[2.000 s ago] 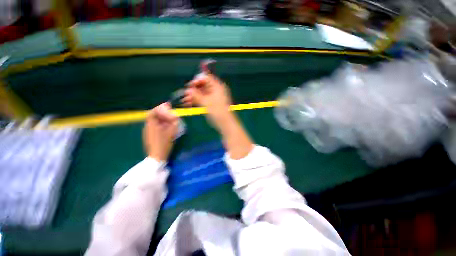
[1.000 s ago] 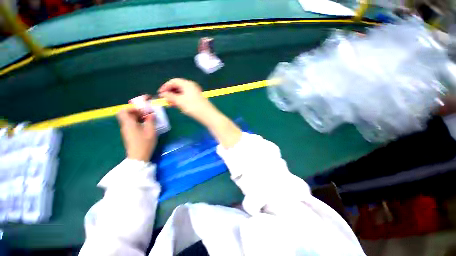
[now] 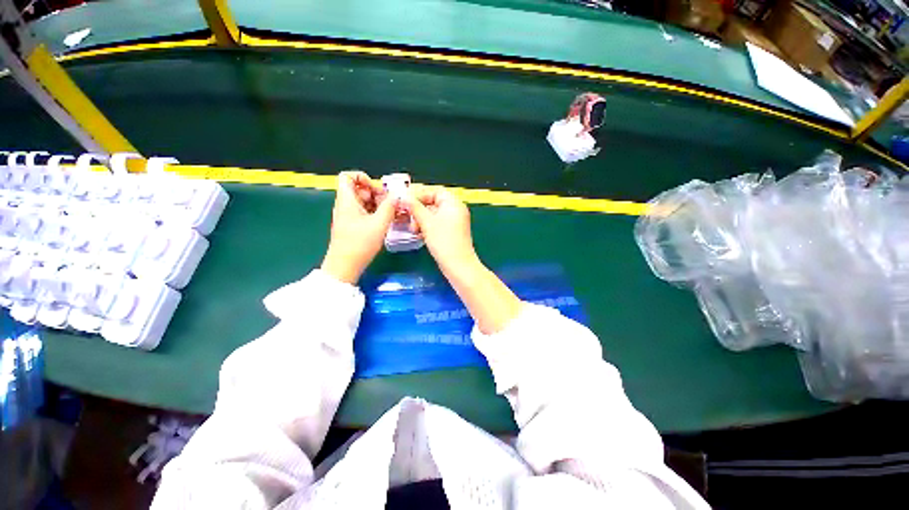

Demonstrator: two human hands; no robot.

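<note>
A small white watch stand [image 3: 403,237] stands upright between my hands, near the yellow stripe. A little pink shows at its top between the fingers; whether it is a watch band is too small to tell. My left hand [image 3: 357,224] pinches it from the left and my right hand [image 3: 445,227] from the right. The fingertips hide much of its upper part. A glossy blue film sheet [image 3: 429,324] with rows of small marks lies below my hands, partly under my right forearm. A pink-banded smartwatch [image 3: 591,112] with a dark screen sits on another white stand [image 3: 571,141] on the belt.
Tight rows of white stands [image 3: 90,244] are at the left. A heap of clear plastic covers [image 3: 787,259] is at the right. The yellow stripe [image 3: 538,201] divides the green table from the dark green belt [image 3: 299,110]. Yellow posts [image 3: 85,105] rise at the far side.
The view has turned and steadied. The watch on its stand has moved right along the belt. My right hand has come down beside my left, and both now close on the stand.
</note>
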